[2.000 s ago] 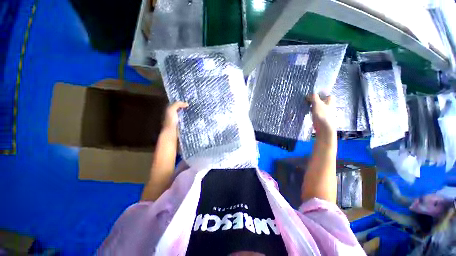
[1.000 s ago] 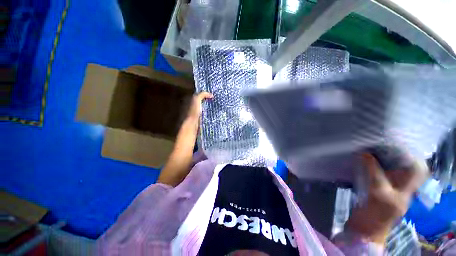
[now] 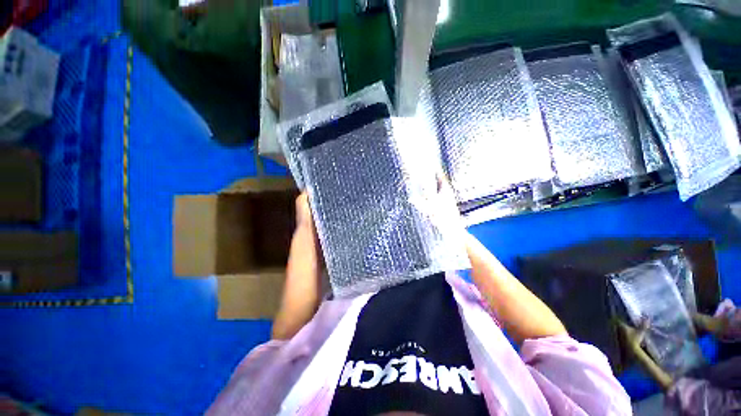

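A bubble-wrapped panel (image 3: 366, 203) with a dark strip at its top lies in front of my chest, with the clear edge of another bag showing behind it at the upper left. My left hand (image 3: 304, 210) holds its left edge, mostly hidden behind the bags. My right hand (image 3: 445, 195) is at the right edge, largely hidden by glare and wrap. An overlapping row of bubble-wrapped panels (image 3: 491, 122) lies along the edge of the green-topped workbench (image 3: 569, 23) to the right.
An open carton (image 3: 195, 236) stands on the blue floor at left. A pale box (image 3: 271, 122) with clear wrapped pieces is at the bench end beside a dark green heap (image 3: 183, 65). At lower right another person's hands (image 3: 642, 335) hold bubble-wrapped items at a carton (image 3: 705, 272).
The two bags held apart are now together at my chest. My right hand has come in from the right, and the top panel now shows a dark strip. The view has shifted.
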